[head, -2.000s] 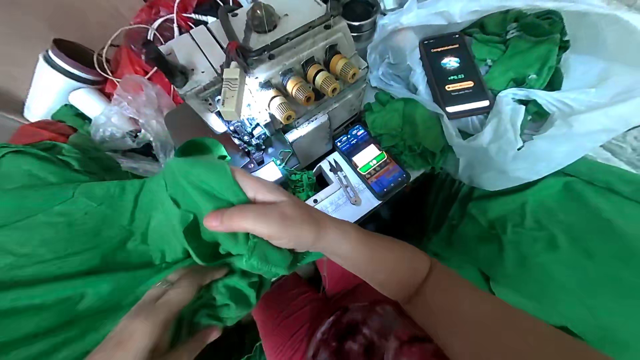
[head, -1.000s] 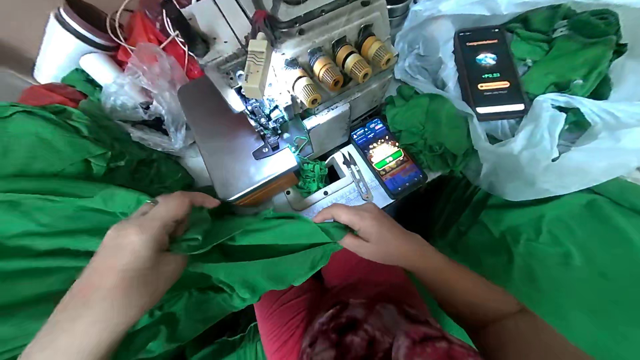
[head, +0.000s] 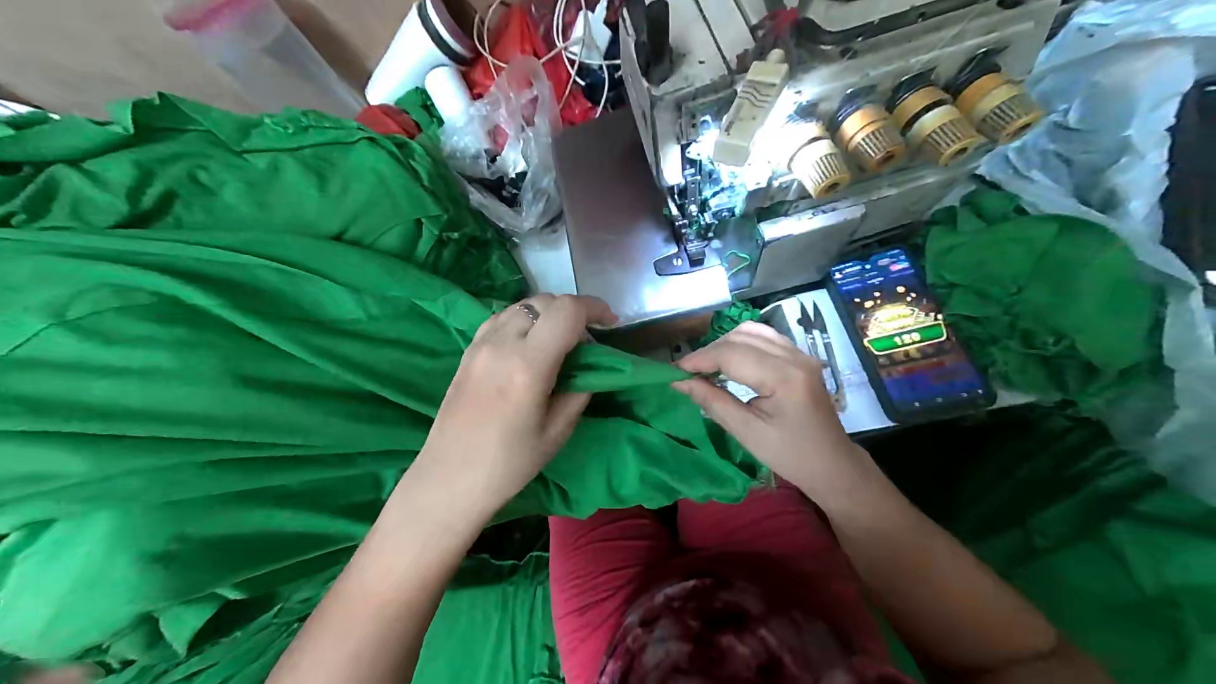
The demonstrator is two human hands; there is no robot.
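Note:
Green fabric (head: 285,351) spreads over the left side and across my lap. My left hand (head: 518,389), with a ring on one finger, grips a folded edge of it just below the metal plate of the sewing machine. The same edge is pinched at its right end between thumb and finger of my right hand (head: 769,399). Between both hands the edge lies fairly straight, and loose cloth hangs below. The sewing machine (head: 693,218) has its presser foot lit by a lamp, with no fabric under it. Thread snips (head: 822,347) lie just beyond my right hand.
A lit smartphone (head: 912,332) lies right of the snips. Several tension knobs (head: 940,123) line the machine. Green cloth (head: 1045,294) and a whitish plastic bag (head: 1102,123) are at the right. A clear plastic bag (head: 508,142) and a white tumbler (head: 418,52) stand behind at left.
My hands, bunched in the cloth two seconds ago, came apart onto an edge of it; they are now closer together than one second ago. The view has shifted left.

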